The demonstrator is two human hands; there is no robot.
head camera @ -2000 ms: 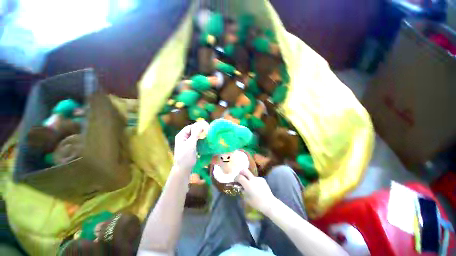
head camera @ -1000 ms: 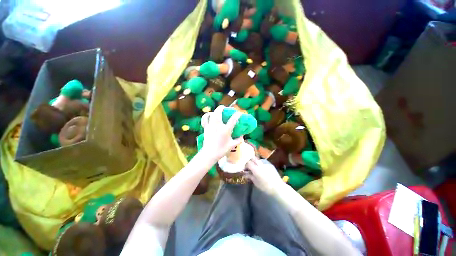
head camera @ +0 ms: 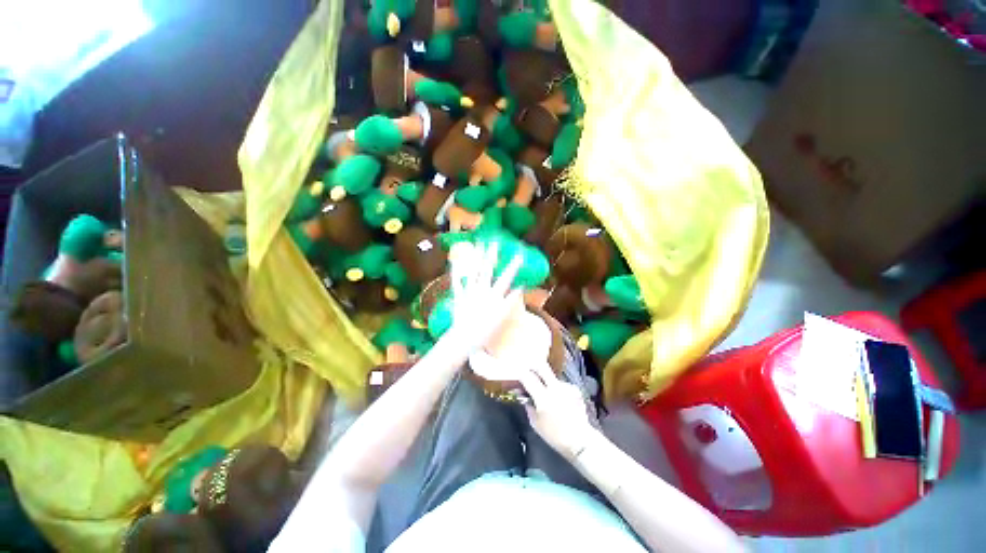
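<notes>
A plush toy (head camera: 524,348) with a green top, pale collar and brown pot is held above my lap. My left hand (head camera: 483,294) lies over its green top and trunk with the fingers spread, covering the face. My right hand (head camera: 554,408) grips the brown pot at its lower right edge. Whether a small tool is in my right hand cannot be told. Behind the toy, an open yellow woven sack (head camera: 676,184) is full of similar toys.
An open carton (head camera: 178,313) with a few toys stands at left. More toys (head camera: 243,491) lie at lower left. A red stool (head camera: 746,416) at right bears white paper (head camera: 827,362) and a flat black object (head camera: 894,398). Another carton (head camera: 865,140) stands at upper right.
My left hand has moved from the top's left edge to over the green top and trunk, its fingers now spread. My right hand stays at the pot. The view has shifted to the right.
</notes>
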